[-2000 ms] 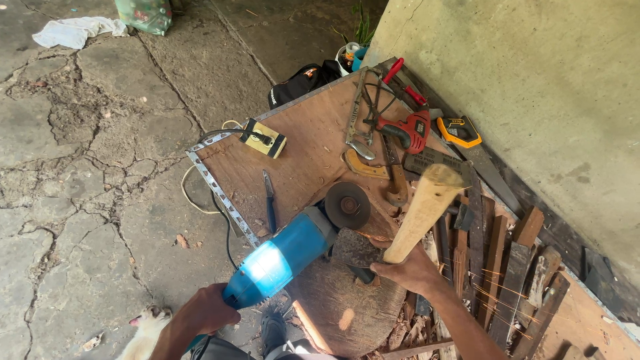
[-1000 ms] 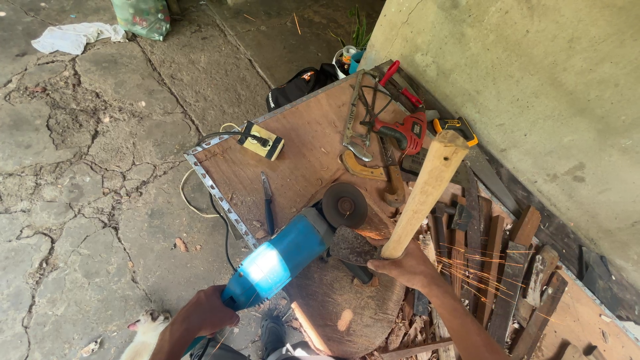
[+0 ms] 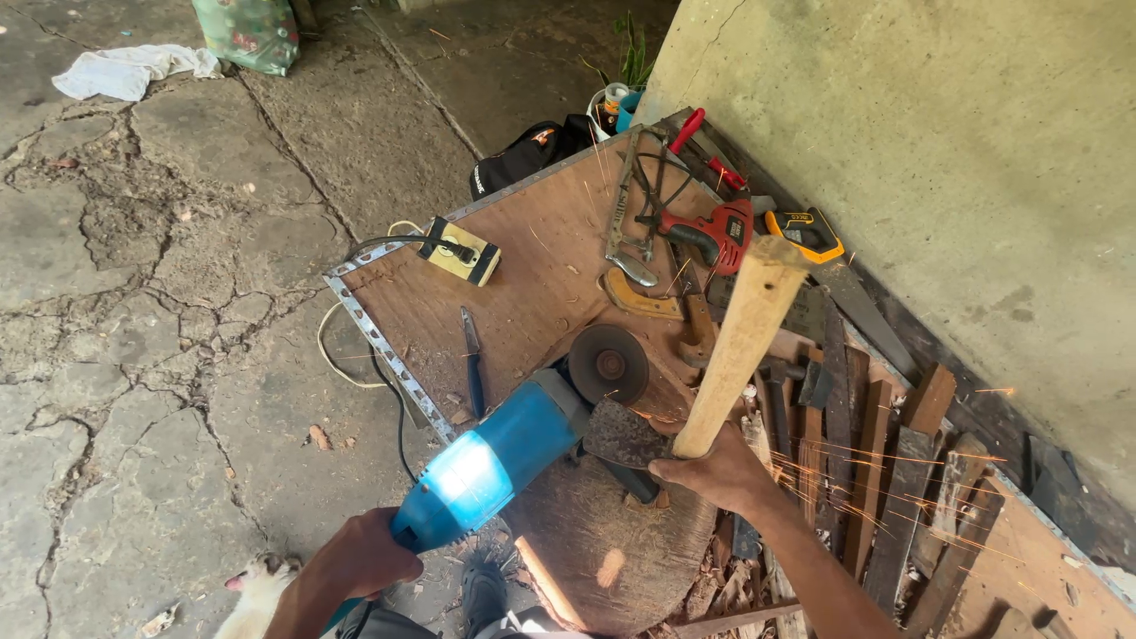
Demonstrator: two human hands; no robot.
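My left hand [image 3: 368,550] is closed on the rear grip of a blue angle grinder [image 3: 479,470]. The grinder's dark abrasive disc [image 3: 609,364] lies against or close beside a dark, rough metal tool head [image 3: 621,432], and orange sparks fly to the right. My right hand [image 3: 714,470] grips the lower end of a pale wooden handle [image 3: 741,346] next to that head; the handle rises toward the camera. The tool's exact kind cannot be told. Under both is a round wood block [image 3: 621,550], its top partly hidden by the tools.
On the plywood table [image 3: 532,231] lie a blue-handled knife [image 3: 473,364], an outlet box [image 3: 460,251], a red power drill [image 3: 719,235], a hacksaw [image 3: 621,204] and a handsaw [image 3: 865,311]. Wood strips [image 3: 896,506] fill the right side. A white-furred animal [image 3: 253,595] is at lower left, beside my feet.
Sparks now spread further right than two seconds ago. The wooden handle's upper end has shifted slightly. Both hands keep their holds.
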